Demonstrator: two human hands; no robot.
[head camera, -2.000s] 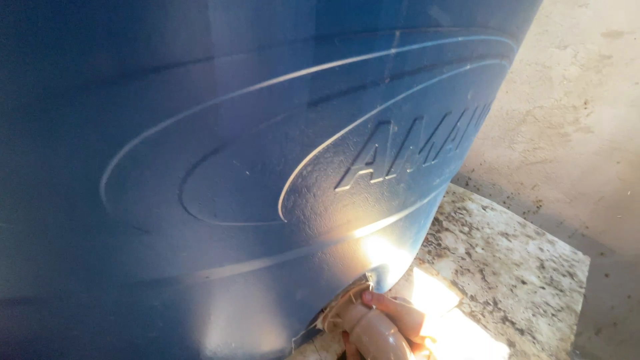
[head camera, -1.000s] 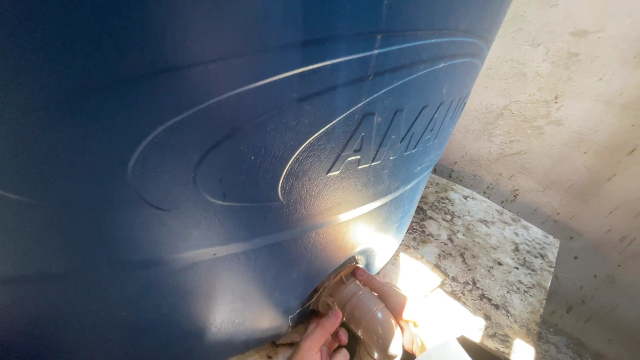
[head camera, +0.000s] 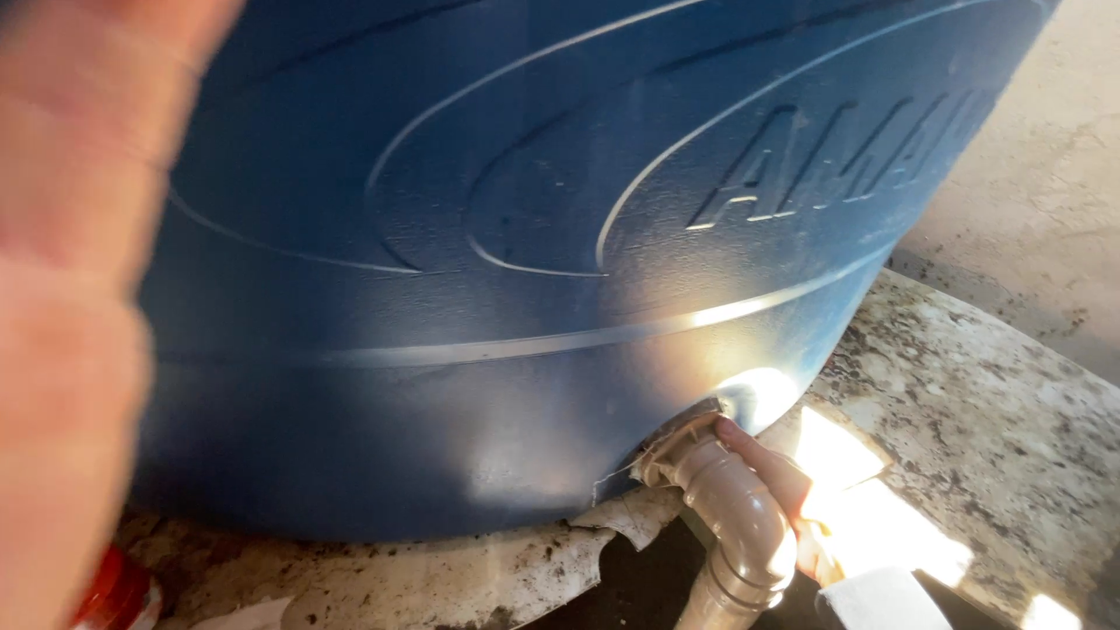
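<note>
A brown plastic pipe elbow (head camera: 744, 516) joins a flanged fitting (head camera: 669, 455) low on the wall of a big blue plastic water tank (head camera: 490, 306). Behind the elbow, my right hand (head camera: 787, 490) rests against it, one fingertip touching the fitting's rim; most of its fingers are hidden. Large and blurred, my left hand (head camera: 79, 289) is raised close to the camera at the left edge, away from the pipe. Its fingertips are out of frame, so whether it holds anything does not show.
The tank stands on a stained, speckled slab (head camera: 989, 420) with a broken edge around a dark gap under the pipe. A red object (head camera: 118, 595) lies at the lower left. A white piece (head camera: 884, 602) is at the bottom right, before a rough wall (head camera: 1050, 184).
My left hand has left the pipe fitting, where it was one second ago, and is now up at the left near the camera. My right hand has stayed at the elbow.
</note>
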